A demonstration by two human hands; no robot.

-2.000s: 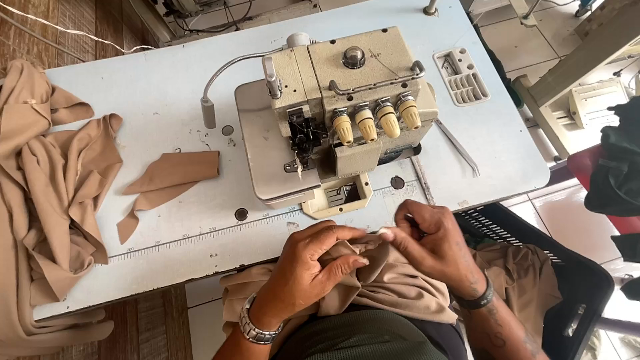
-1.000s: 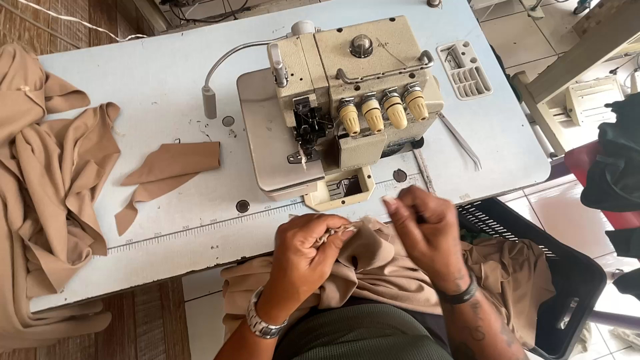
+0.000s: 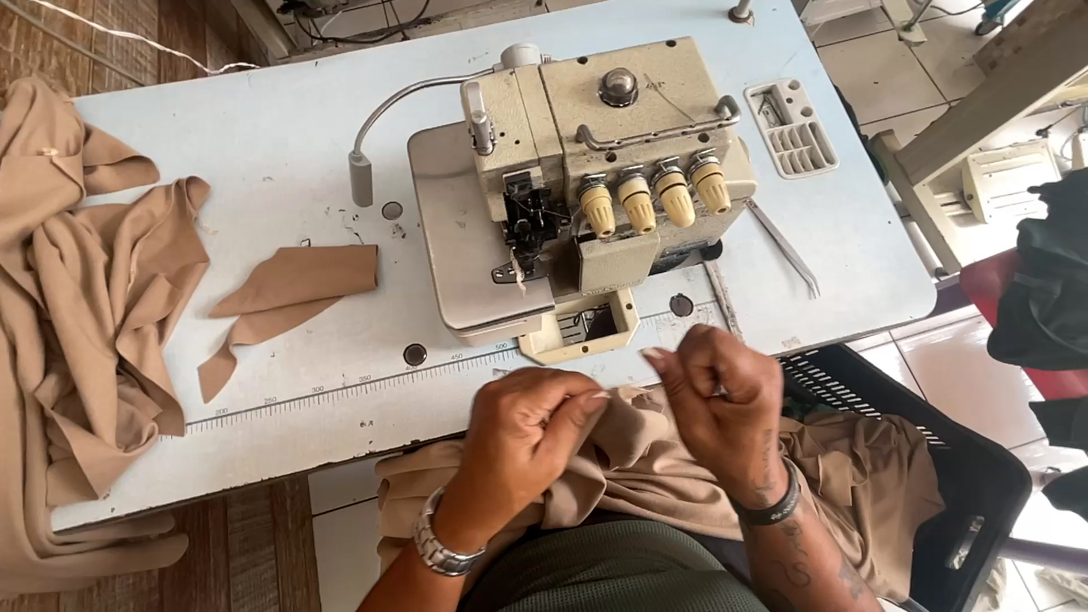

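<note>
Tan knit fabric (image 3: 629, 476) lies bunched over my lap, below the front edge of the sewing table. My left hand (image 3: 531, 438), with a metal watch at the wrist, pinches an edge of this fabric between thumb and forefinger. My right hand (image 3: 722, 404), with a dark band at the wrist, is raised just to the right of it with the fingers curled and the thumb out; whether it holds a thread or a small tool cannot be told. Beyond both hands stands a beige overlock sewing machine (image 3: 633, 102) with several cream tension knobs.
More tan fabric (image 3: 102, 297) is heaped at the table's left, near a folded tan piece (image 3: 314, 276). Metal tweezers (image 3: 784, 248) and a white parts tray (image 3: 792, 127) lie right of the machine. A black plastic crate (image 3: 977, 510) holding fabric stands at my right.
Two seconds ago my hands met at the fabric edge; my right hand then came away to the right. It remains apart from my left hand, which still pinches the fabric.
</note>
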